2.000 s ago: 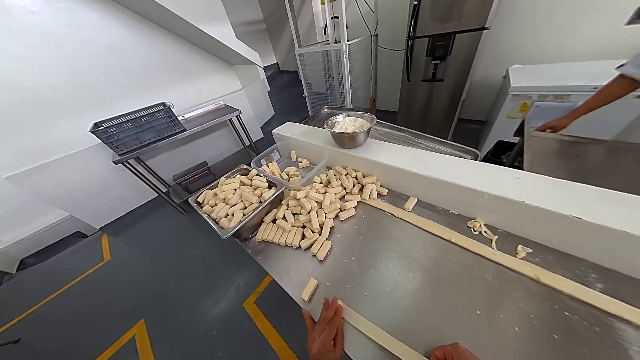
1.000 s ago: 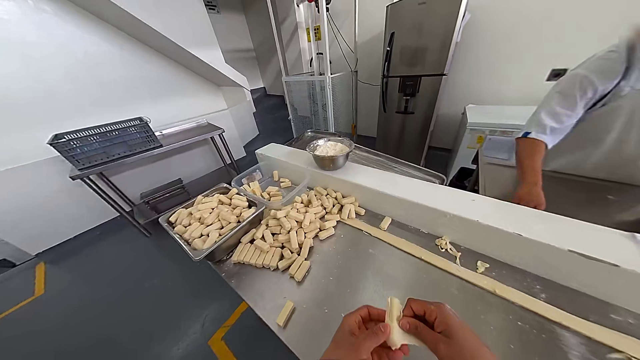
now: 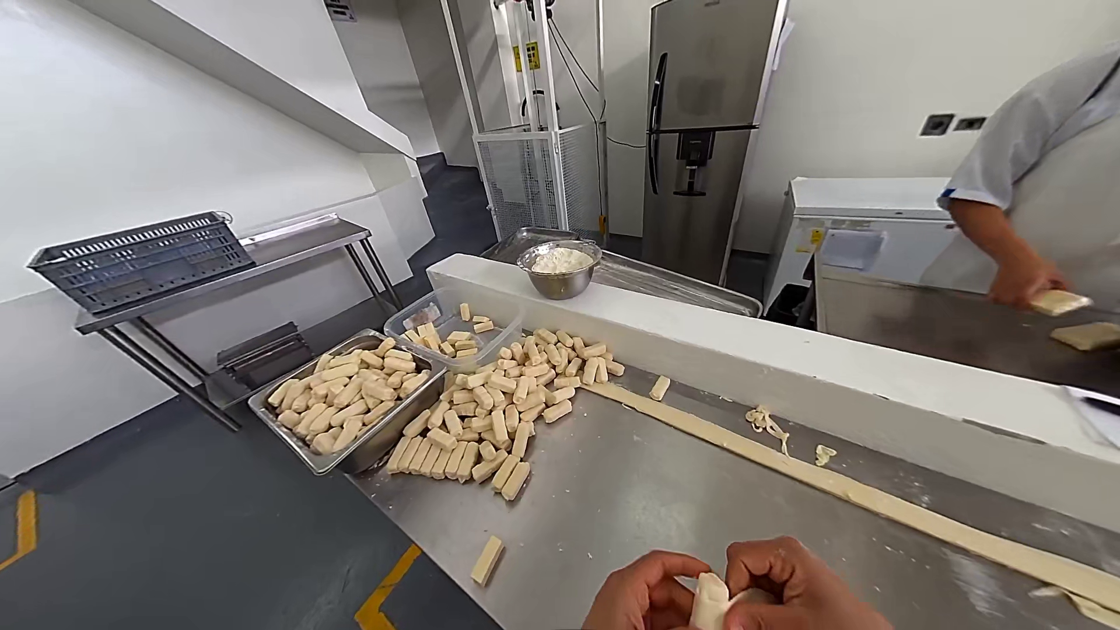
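Near the bottom edge, my left hand point(image 3: 649, 591) and my right hand point(image 3: 792, 588) pinch a small pale piece of dough point(image 3: 710, 598) between them; its lower part is hidden. To their left a single cut stick point(image 3: 487, 560) lies on the steel table point(image 3: 647, 490). Farther back is a heap of short pale sticks point(image 3: 499, 407), some lined up in a row at the front. A long flat dough strip point(image 3: 787, 464) runs diagonally along the foot of the white ledge. A short stick point(image 3: 660, 388) and dough scraps point(image 3: 767, 426) lie behind it.
A steel pan point(image 3: 306, 455) full of sticks and a clear plastic tub point(image 3: 402, 325) stand at the table's left end. A steel bowl of white powder point(image 3: 563, 283) rests on the white ledge point(image 3: 744, 339). Across it, a person's hand point(image 3: 1025, 278) holds a pale piece over another table.
Two seconds ago my hands were down at a dough strip on the near table; now they hold a piece together. The other person's hand now has a pale piece. The view has turned somewhat.
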